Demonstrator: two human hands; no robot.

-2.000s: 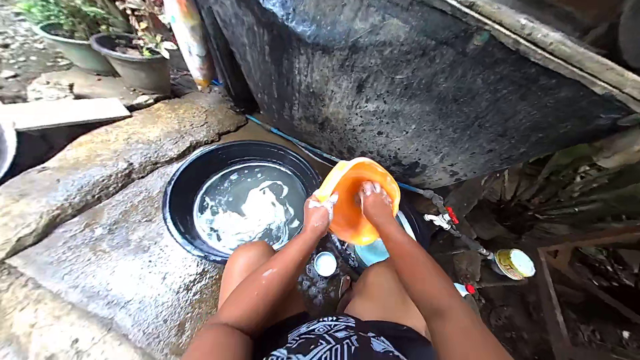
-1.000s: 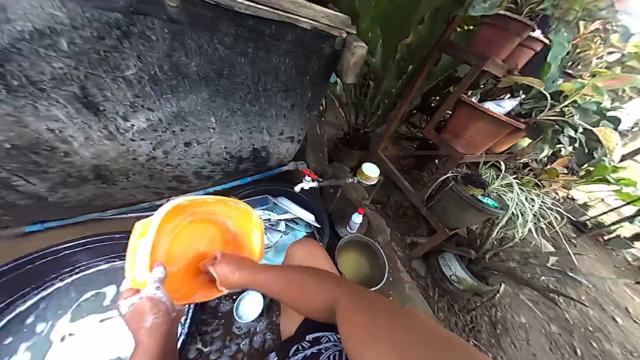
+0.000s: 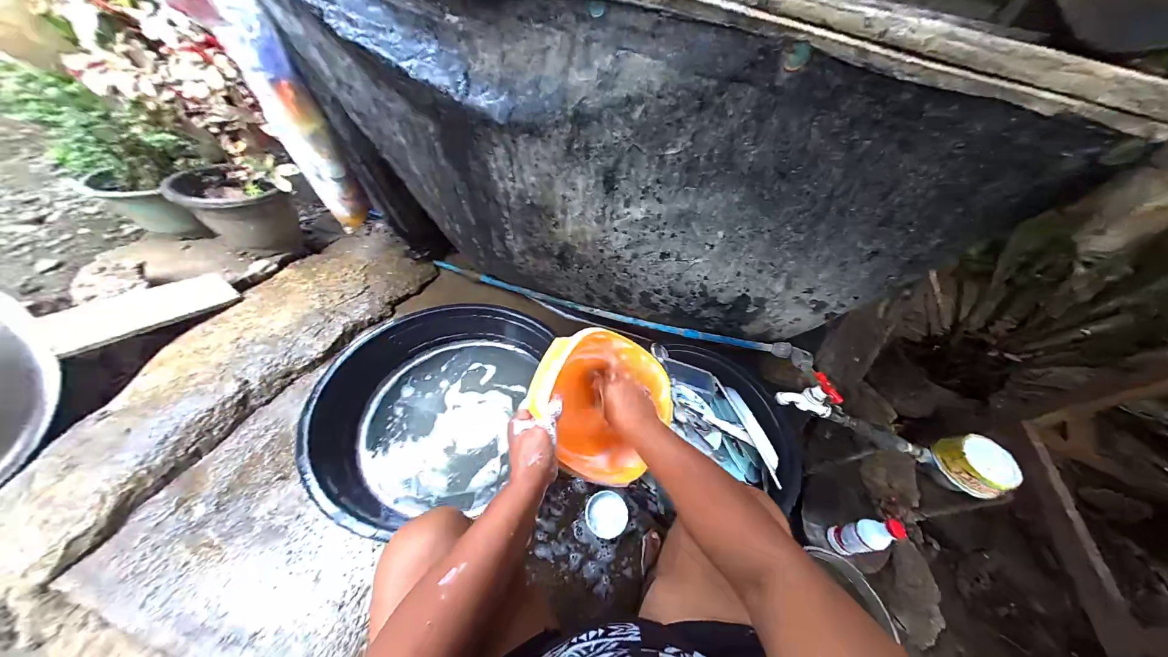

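An orange plastic bowl (image 3: 584,438) is tilted toward me between the two tubs. My left hand (image 3: 533,447), wet with suds, grips its left rim. Inside the bowl, my right hand (image 3: 628,401) presses on the inner wall; its fingertips are blurred, and whether it holds a sponge I cannot tell. Left of the bowl, a black basin (image 3: 338,447) holds soapy water with white foam. Partly behind the bowl and my right arm, a second black basin (image 3: 790,456) holds cutlery and dishes. A small white round container (image 3: 607,515) stands on the sudsy ground below the bowl.
A faucet with a red handle (image 3: 812,396) joins a blue pipe (image 3: 639,321) along a dark wall (image 3: 639,173). A bottle with a red cap (image 3: 862,537), a metal pot (image 3: 853,584) and a tin (image 3: 976,465) are at the right. Potted plants (image 3: 246,214) stand at the upper left.
The view has swung right and then back left. Both hands stay at the orange bowl, the left on its rim and the right inside it.
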